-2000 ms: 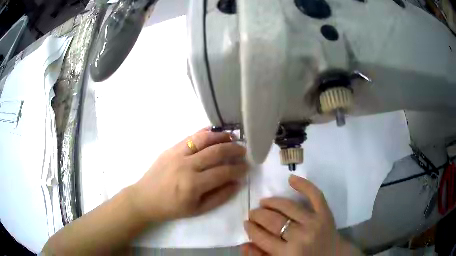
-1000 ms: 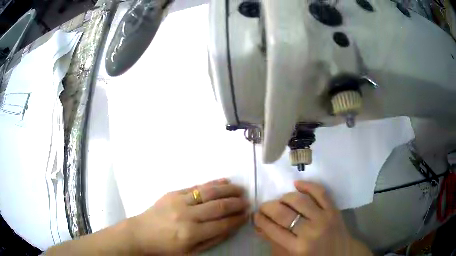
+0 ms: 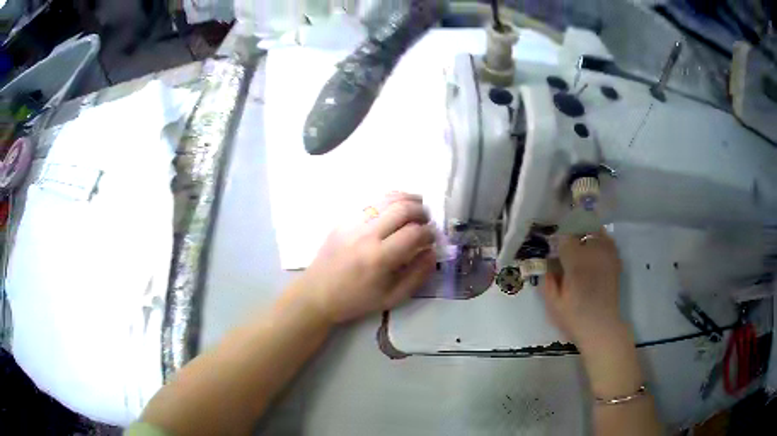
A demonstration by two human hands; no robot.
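Observation:
The white panel (image 3: 341, 183) lies left of and behind the machine head (image 3: 490, 162), its near edge by my left hand. My left hand (image 3: 375, 260) is curled over this edge, fingertips beside the needle area, a ring on one finger; the cloth seems held under the fingers. My right hand (image 3: 588, 277) is under the machine arm, right of the lower knob (image 3: 532, 268); its fingertips are hidden, so I cannot tell if it holds anything. The metal needle plate (image 3: 464, 277) shows, blurred with a purplish shine.
A stack of white panels (image 3: 94, 255) lies at left beyond the plastic-wrapped edge (image 3: 200, 187). A grey lamp-like oval (image 3: 336, 111) hangs over the cloth. Dark thread snips (image 3: 699, 315) and red-handled scissors (image 3: 741, 358) lie at right. A thread cone (image 3: 500, 55) stands behind the head.
The view has shifted back, showing more of the machine. The white panel has moved away from me, baring the needle plate and bed. My left hand moved up to the needle area, my right under the arm.

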